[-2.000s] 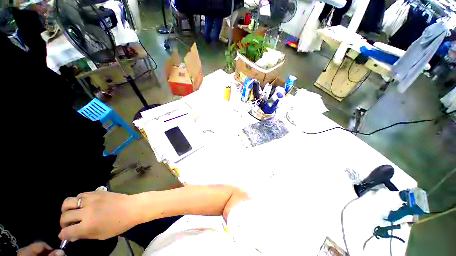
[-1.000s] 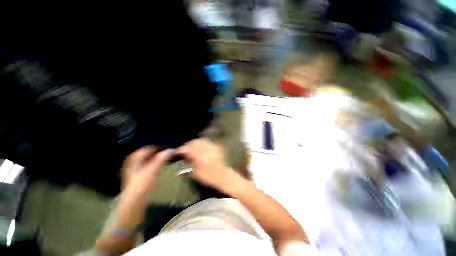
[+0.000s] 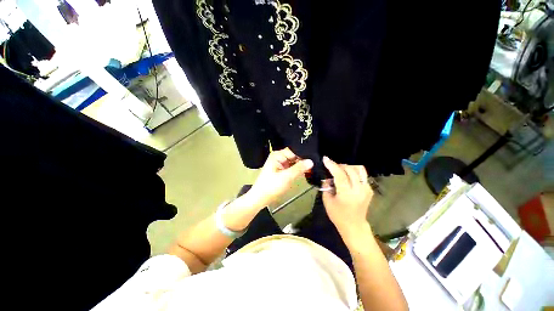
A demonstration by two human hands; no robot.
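A black embroidered garment point(image 3: 358, 79) hangs in front of me, with pale gold scalloped embroidery on both sides of its front opening. My left hand point(image 3: 280, 174) pinches the bottom front edge of the garment between thumb and fingers. My right hand point(image 3: 349, 189) is right beside it, its thumb and finger on the same hem corner. A small shiny metallic tool point(image 3: 326, 188) shows at the right fingers; most of it is hidden by the hand.
Other black garments point(image 3: 67, 200) hang at the left. A white worktable point(image 3: 528, 279) with a phone point(image 3: 452, 251) and papers is at the lower right. A blue stool point(image 3: 430, 146), a black fan point(image 3: 537, 51) and a red box point(image 3: 539, 217) stand at the right.
The view has swung left from the worktable to the garment, which now hangs centrally with its embroidery sharp. Both hands remain together at the garment's edge.
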